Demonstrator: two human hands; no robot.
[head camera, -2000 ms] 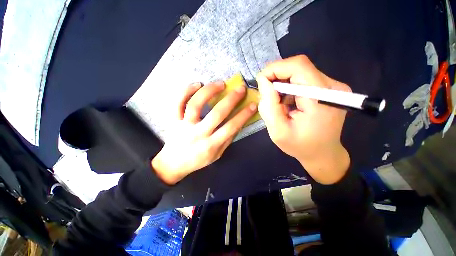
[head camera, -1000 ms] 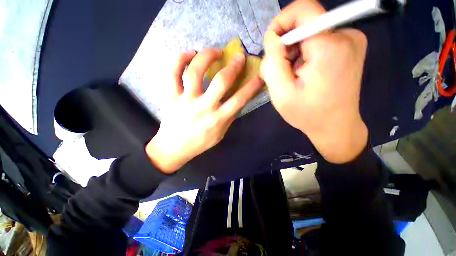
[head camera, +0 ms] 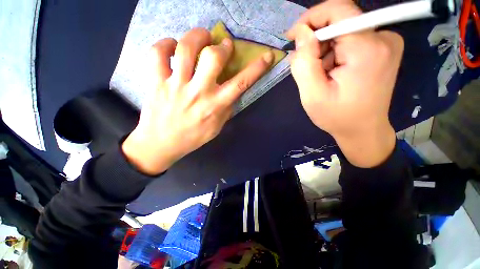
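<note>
A yellow template (head camera: 247, 59) with a pointed corner lies on a speckled light grey fabric piece (head camera: 150, 26). My left hand (head camera: 192, 86) lies flat over the template with fingers spread and presses it down; its lower part is hidden under the fingers. My right hand (head camera: 350, 79) grips a white marking pen (head camera: 376, 21) with a black end. The pen's tip is at the template's right point, by the fabric edge. A dark line runs along the template's upper edge. Other drawn lines show on the grey fabric above.
A rolled black fabric piece (head camera: 102, 118) lies left of my left wrist. A long whitish strip (head camera: 18, 68) is at the far left. Orange-red scissors handles (head camera: 463, 34) and ragged scraps (head camera: 447, 65) are at the right. Blue bins (head camera: 184, 234) stand below the table edge.
The pen tip has moved right along the template's upper edge to its right point. More of the template shows between my left fingers. The view has shifted over the table.
</note>
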